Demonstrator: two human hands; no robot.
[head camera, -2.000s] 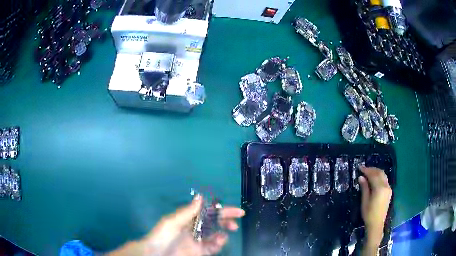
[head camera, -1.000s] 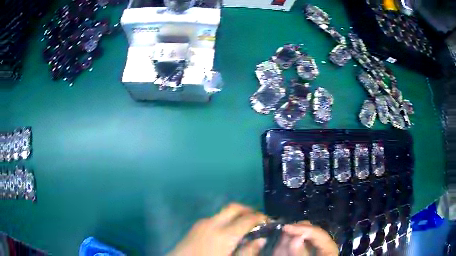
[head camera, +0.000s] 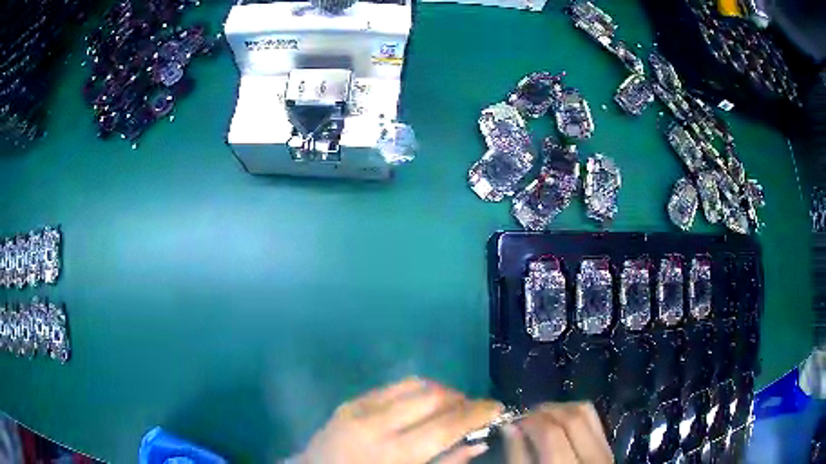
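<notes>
My left hand (head camera: 389, 426) and my right hand (head camera: 566, 435) are together at the bottom edge, partly cut off and blurred. Between their fingers they hold a small dark and silvery unit (head camera: 489, 430), largely hidden by the fingers; its details cannot be made out. Just right of and behind my hands lies the black blister tray (head camera: 625, 242). Its back row holds several silvery oblong circuit-board units (head camera: 545, 299) in a line from the left; the pocket at the right end of that row holds no unit.
Loose units (head camera: 602, 186) lie behind the tray, with a longer trail (head camera: 706, 154) farther right. A white screw feeder (head camera: 263, 136) stands at the back, a clear plastic piece (head camera: 396, 143) at its corner. Dark round components (head camera: 149, 77) are heaped back left; board strips (head camera: 32, 331) lie at the left edge.
My right hand has left the tray's back row and come to my left hand, which has moved right. Both are now at the unit. The view has shifted, so the table things appear slightly displaced.
</notes>
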